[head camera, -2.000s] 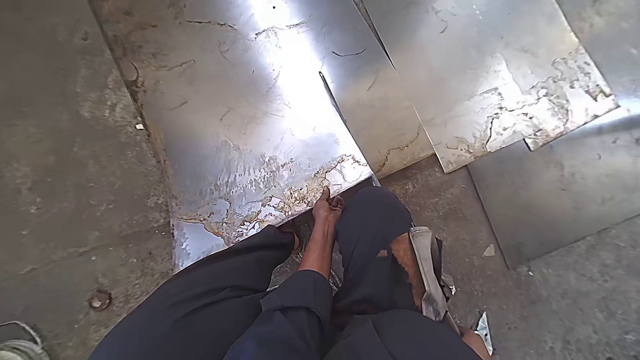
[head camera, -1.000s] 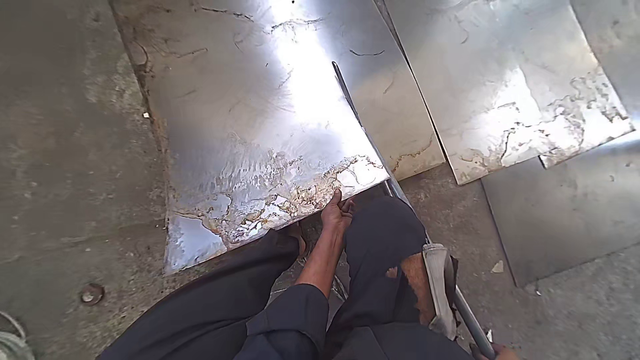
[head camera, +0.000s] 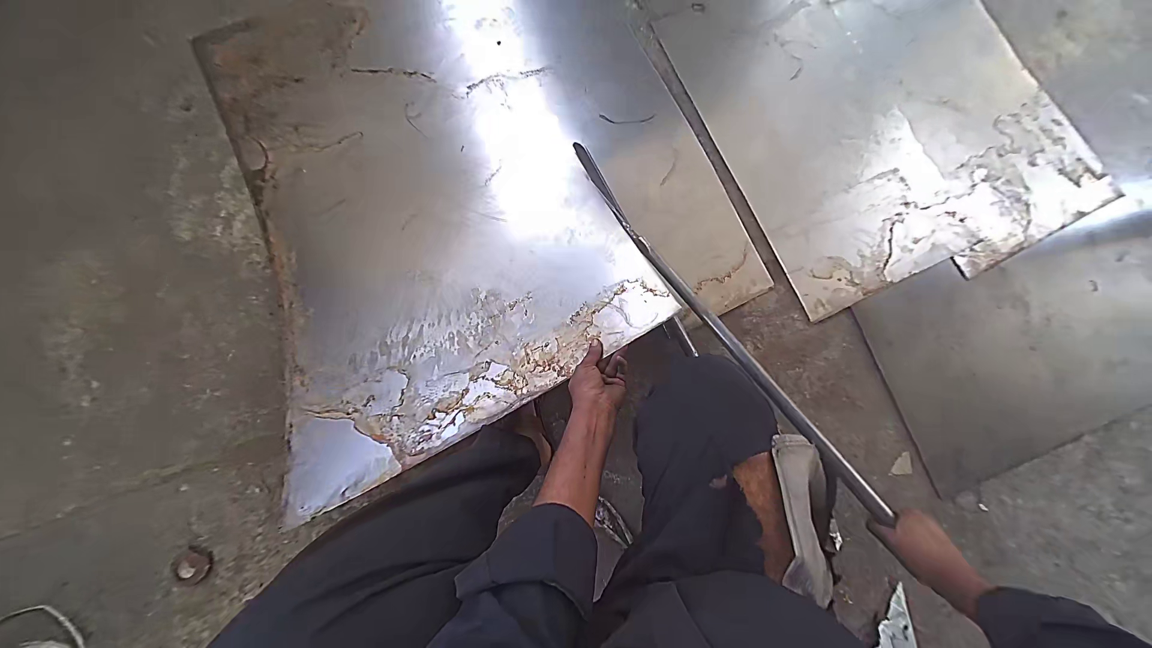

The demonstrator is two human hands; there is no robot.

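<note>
My left hand point(head camera: 598, 373) grips the near edge of a stained metal sheet point(head camera: 387, 234), thumb on top and fingers curled at the rim. At the lower right, my right hand point(head camera: 927, 549) is closed around the end of a long steel bar point(head camera: 765, 387), which looks like the upper arm of long-handled sheet-metal shears. The bar slants up and left past my knee, and its flattened tip lies over the sheet's right part. A second metal piece point(head camera: 681, 338) shows just beyond the sheet's near corner; the rest of it is hidden.
To the right lie overlapping metal sheets point(head camera: 864, 162) and a darker sheet point(head camera: 1017, 351) on the concrete floor point(head camera: 108, 360). A pale cloth-like piece point(head camera: 801, 522) is beside my right knee. A jagged scrap point(head camera: 897, 621) and a round rusty fitting point(head camera: 192, 565) lie near my legs.
My right hand has come further into view, raising the bar, which now shows at full length above the sheet's corner. My left hand stays at the sheet's edge.
</note>
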